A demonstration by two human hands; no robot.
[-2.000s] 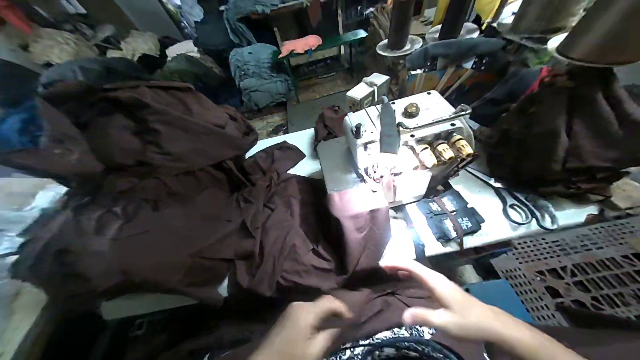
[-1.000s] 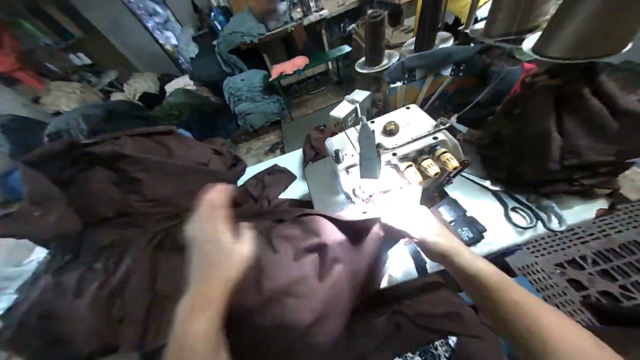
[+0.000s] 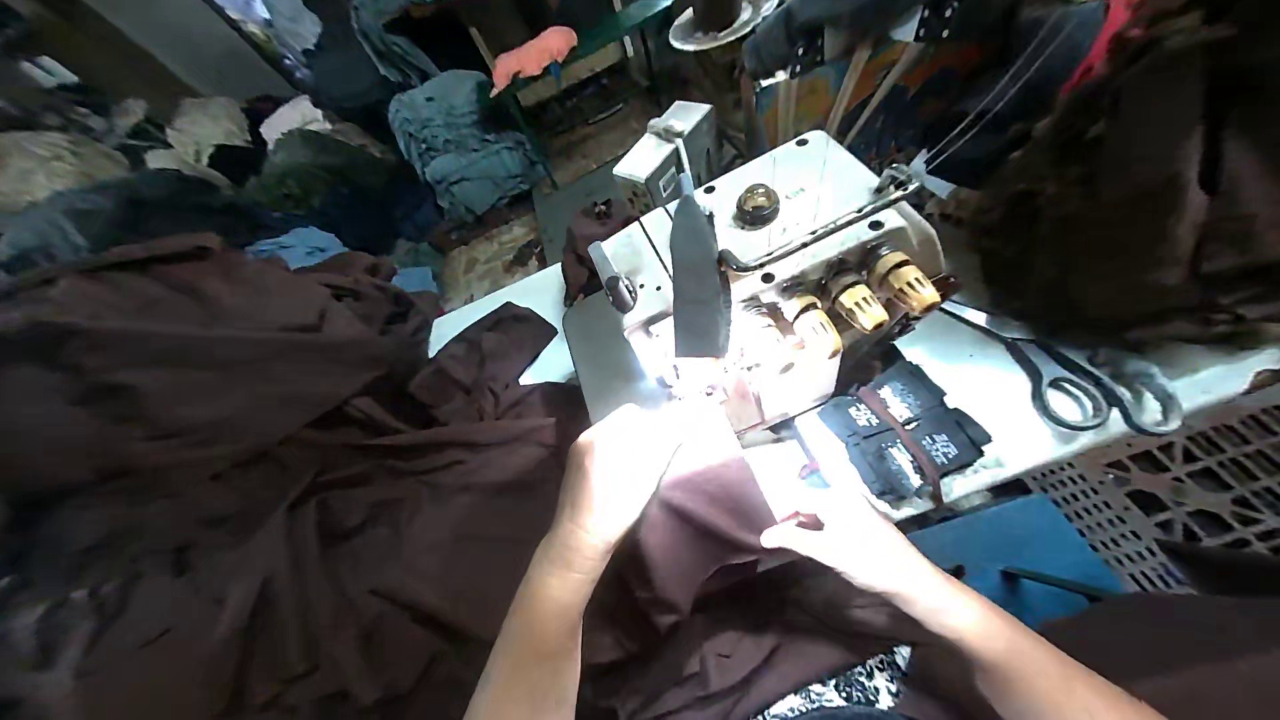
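Note:
Dark brown fabric [image 3: 700, 510] runs from my lap up to the brightly lit presser-foot area of a white overlock sewing machine [image 3: 810, 190]. My left hand [image 3: 615, 480] lies on the cloth just in front of the needle area, its fingertips washed out by glare. Lower and to the right, my right hand [image 3: 850, 535] grips the cloth's right edge between thumb and fingers. Yellow tension dials [image 3: 858, 303] line the machine's front. A large heap of brown fabric [image 3: 300, 480] spreads to the left of my left arm.
Right of the machine lie a banded bundle of black labels [image 3: 910, 430] and black-handled scissors [image 3: 1070, 390]. A dark cloth pile [image 3: 1130, 200] stands behind them. Beyond the table's right edge is a perforated metal panel [image 3: 1130, 510]. Heaped garments [image 3: 330, 170] fill the back left.
Both hands were low over the lap two seconds ago; now they are up by the machine. Since one second ago, my left hand has moved right, from the heap to the needle area.

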